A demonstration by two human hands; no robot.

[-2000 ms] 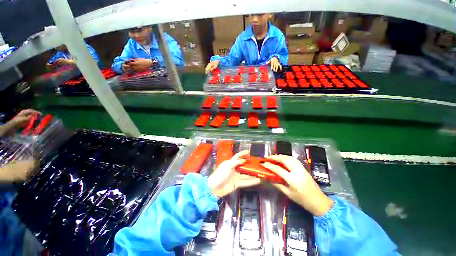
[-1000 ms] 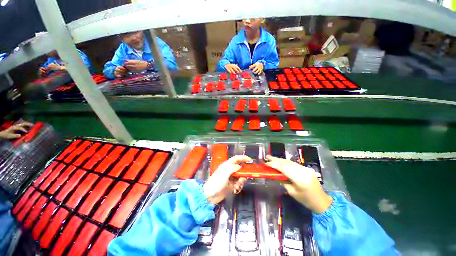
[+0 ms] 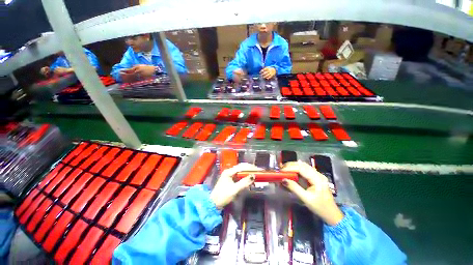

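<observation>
My left hand (image 3: 228,187) and my right hand (image 3: 310,189) hold a red-covered phone (image 3: 267,176) level between them, edge towards me, above the clear blister tray (image 3: 348,178). In the tray's far row, two red pieces (image 3: 200,168) lie at the left and black phones (image 3: 322,171) at the middle and right. The near row holds black phones (image 3: 255,235) with white labels, partly behind my hands and sleeves. The black tray (image 3: 98,176) at left holds rows of red back covers (image 3: 89,194).
Filled trays of red pieces (image 3: 294,130) lie on the green belt (image 3: 415,134). Workers in blue sit across it, one (image 3: 259,54) behind a clear tray beside a black tray of red covers (image 3: 327,85). Stacked clear trays (image 3: 26,160) stand far left. A pale post (image 3: 91,77) rises at left.
The held piece has turned edge-on. The black tray, which looked dark without red covers at first, now shows rows of them. More red pieces show on the belt. The far worker's tray now shows dark pieces.
</observation>
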